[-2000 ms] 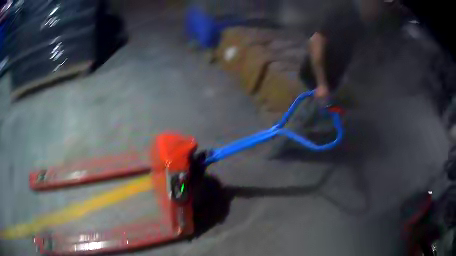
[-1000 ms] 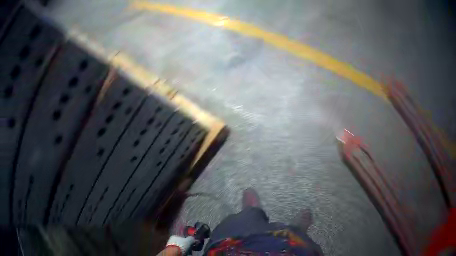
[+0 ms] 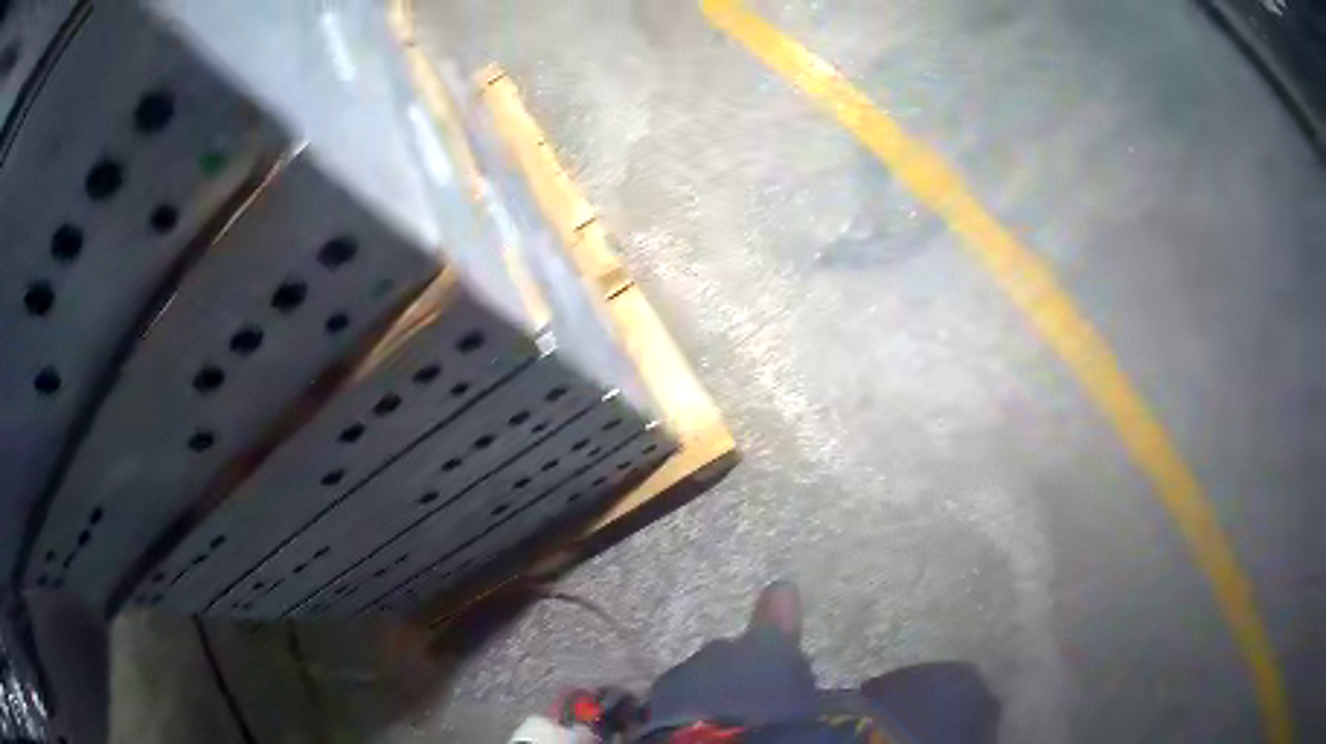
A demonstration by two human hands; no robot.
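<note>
The stack of grey metal panels (image 3: 480,414) stands at the left, tilted in view, with rows of dark holes in its side edges. Thin wooden spacer strips (image 3: 415,317) lie between some layers. The stack rests on a pale wooden pallet (image 3: 672,364). My left hand (image 3: 544,731), in a white glove and cut off by the bottom edge, is on the red and black sander (image 3: 588,709) beside my body. The sander is below the pallet corner in view, apart from the panels. My right hand is not in view.
A yellow line (image 3: 1040,298) curves across the grey concrete floor (image 3: 902,480) at the right. A thin hose (image 3: 593,605) curves beside the pallet's lower side. My shoe (image 3: 778,606) and dark-trousered legs show at the bottom. A dark object edges the upper right corner.
The view has swung from the pallet jack and a person to the stack; the jack has left view. Since one second ago the stack appears larger, and my left hand has stayed on the sander.
</note>
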